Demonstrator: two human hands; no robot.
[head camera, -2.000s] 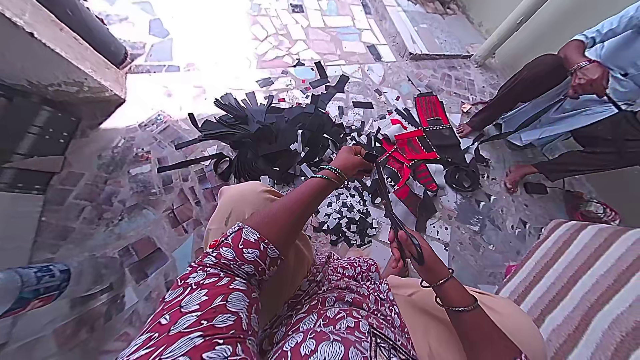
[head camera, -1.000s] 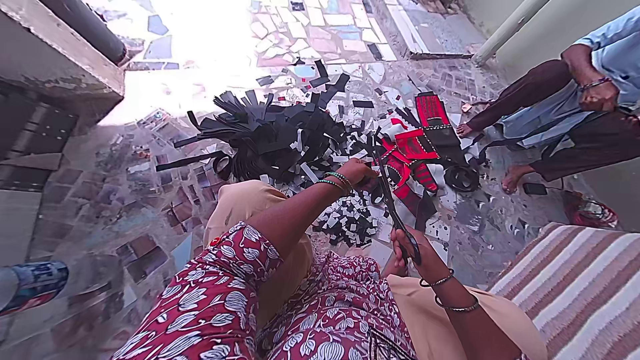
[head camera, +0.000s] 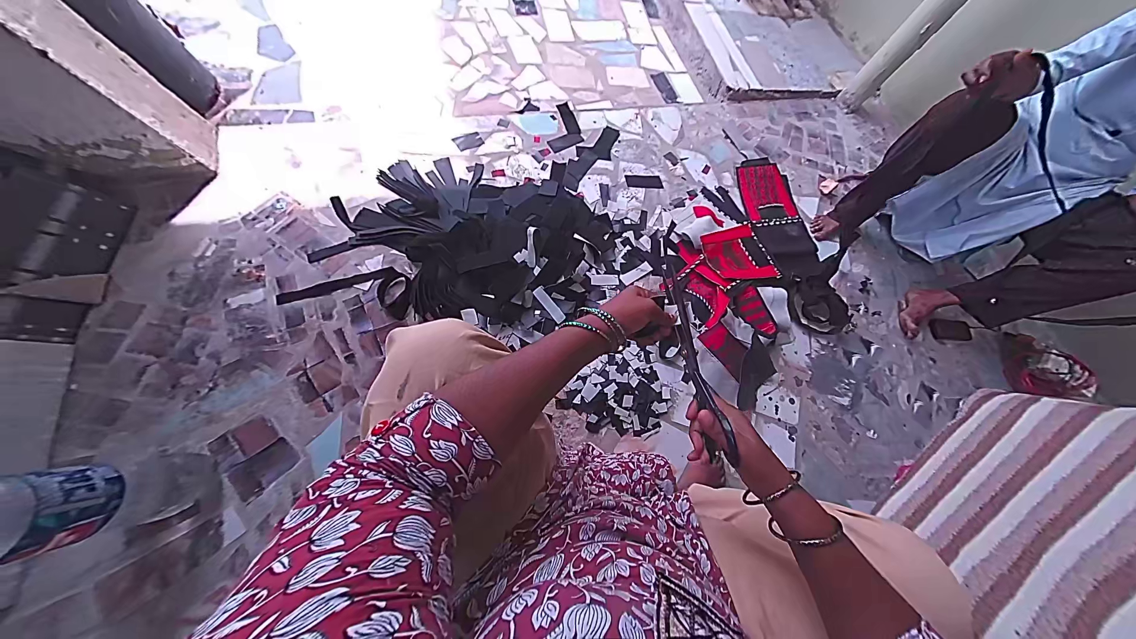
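Note:
My right hand (head camera: 721, 430) grips the handles of a large pair of dark metal scissors (head camera: 689, 355), whose long blades point away from me. Beside the blades, my left hand (head camera: 641, 315) has its fingers closed on a small dark piece, probably a strip, mostly hidden by the fingers. Below that hand lies a heap of small black and white cut pieces (head camera: 621, 390) on the floor. A large pile of black strips (head camera: 479, 231) spreads out beyond my left forearm. Past the scissors lie red and black patterned fabric pieces (head camera: 738, 253) with white-dotted edging.
At the right a person in light blue clothing (head camera: 967, 177) sits with bare feet on the stone-patterned floor (head camera: 204, 355). A striped brown and white cushion or cover (head camera: 1047, 497) is at my lower right. A labelled container (head camera: 71, 506) stands at the lower left.
The other person's hand and arm at the right have moved, and a dark strip hangs across the light blue clothing. My hands stay in nearly the same place by the scissors.

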